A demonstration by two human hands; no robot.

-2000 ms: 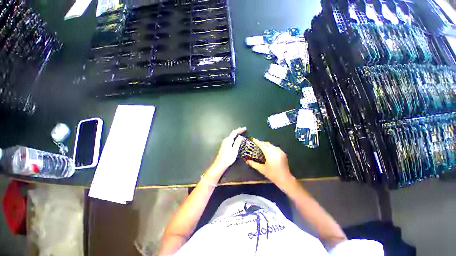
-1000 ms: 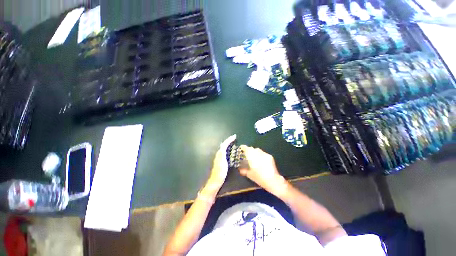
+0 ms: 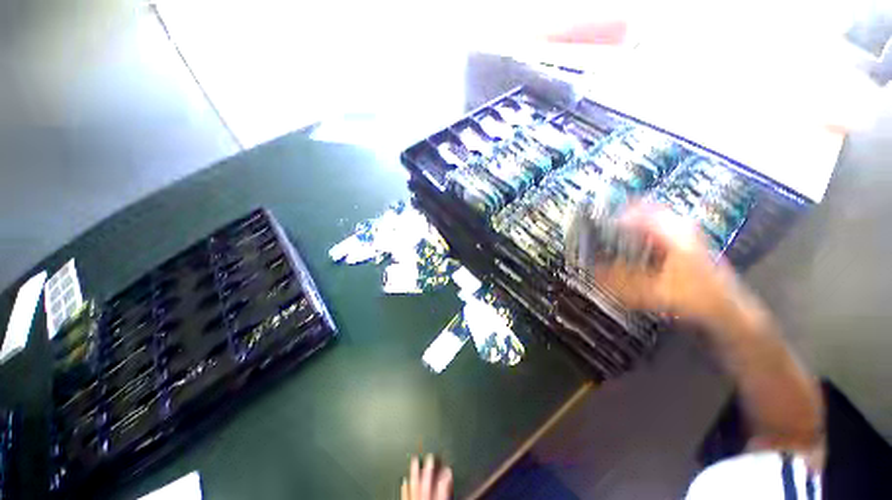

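Note:
My right hand (image 3: 675, 259) is at the tall stack of full slotted trays (image 3: 587, 337), low over the near part of the top tray. It is blurred and grips a bunch of circuit boards (image 3: 597, 234). Whether the boards touch the tray is unclear. The top tray holds rows of upright boards with blue-green edges. Only the fingers of my left hand (image 3: 427, 480) show, at the bottom edge by the table's front; they are extended with nothing seen in them.
A loose heap of half-white boards (image 3: 401, 249) lies left of the stack. A black tray with pockets (image 3: 186, 337) lies at the left. White strips (image 3: 22, 317) lie at the far left. A white sheet (image 3: 176, 488) is cut off at the bottom. Pale cartons or papers (image 3: 763, 137) stand behind the stack.
The view has swung right. My right hand has moved from beside my left hand to the tray stack, with boards in it. My left hand is now mostly out of the picture.

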